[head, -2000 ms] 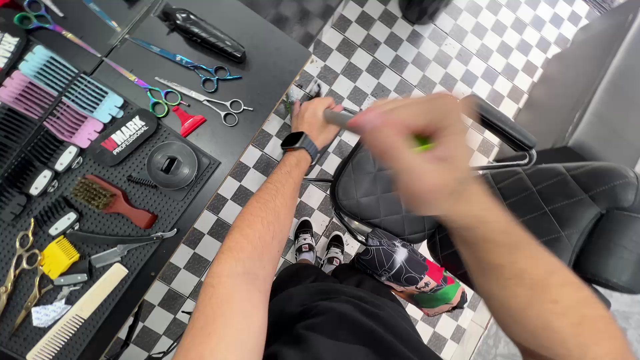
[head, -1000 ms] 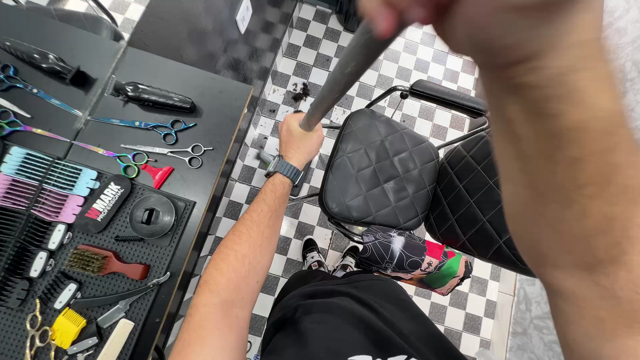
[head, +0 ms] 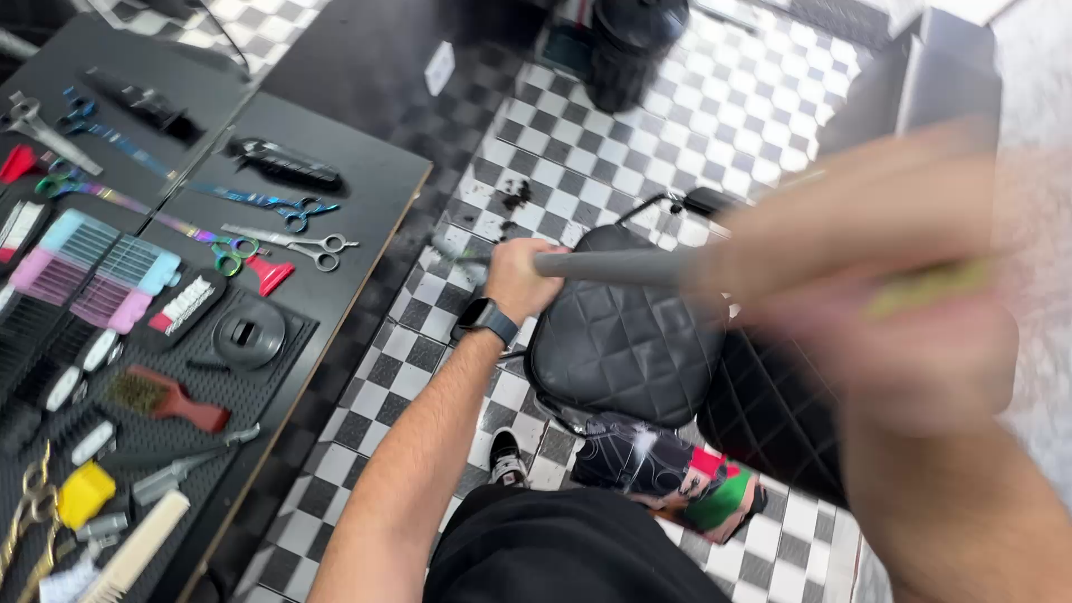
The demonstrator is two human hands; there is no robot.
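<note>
A grey pole, a handle (head: 620, 266), runs between my two hands. My left hand (head: 523, 276), with a smartwatch (head: 484, 321) on its wrist, is closed around the pole over the checkered floor. Nearer the camera, my right hand (head: 871, 268) grips the other part of it and is strongly blurred; something yellow-green shows at that hand. The lower end of the pole is mostly hidden behind my left hand, where a blurred greenish patch (head: 461, 255) shows. Dark hair clippings (head: 515, 194) lie on the tiles just beyond my left hand.
A black quilted chair (head: 628, 352) stands right of my left hand, a patterned bag (head: 670, 473) below it. On the left, a black table (head: 368, 159) holds hair clippers (head: 289, 163), scissors (head: 322, 249), a brush (head: 172, 400) and a pale comb (head: 138, 548). A black bin (head: 628, 50) stands at the top.
My right hand has come down from the top of the view to the right side, and the pole lies nearly level in view instead of steep. My left hand still holds it.
</note>
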